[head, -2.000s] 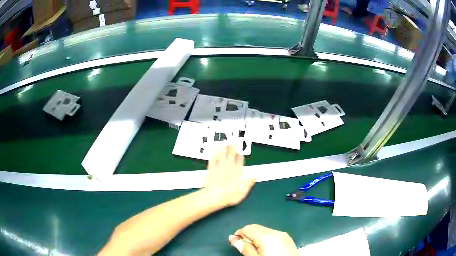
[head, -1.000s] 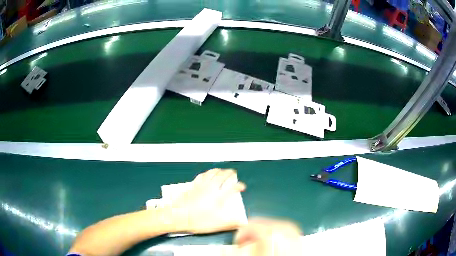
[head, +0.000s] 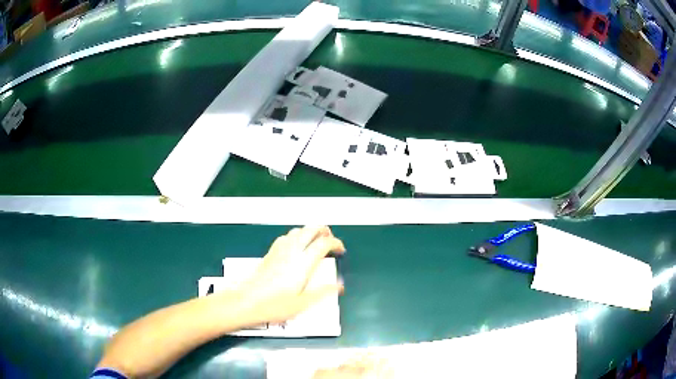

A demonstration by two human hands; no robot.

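Note:
A white hang-tab retail box (head: 322,314) lies flat on the green worktop, its looped tab pointing left. My left hand (head: 285,274) lies over it, palm down, with fingertips past its far edge and another finger at its right edge, and holds it. The hand hides most of the print. My right hand (head: 356,367) is at the bottom edge, low over a blank white sheet (head: 504,351). It is washed out and cut off, so its fingers and anything in them cannot be made out.
Several retail boxes (head: 356,152) lie on the dark green belt against a diagonal white bar (head: 241,107). A white rail (head: 370,211) edges the belt. A metal post (head: 615,159) rises at right. Blue-handled cutters (head: 511,263) lie under or beside another white sheet (head: 593,270).
Since the first frame, my left hand has brought a box from the belt onto the worktop. The box now lies squarer. My right hand has moved down and left. Boxes on the belt have shifted.

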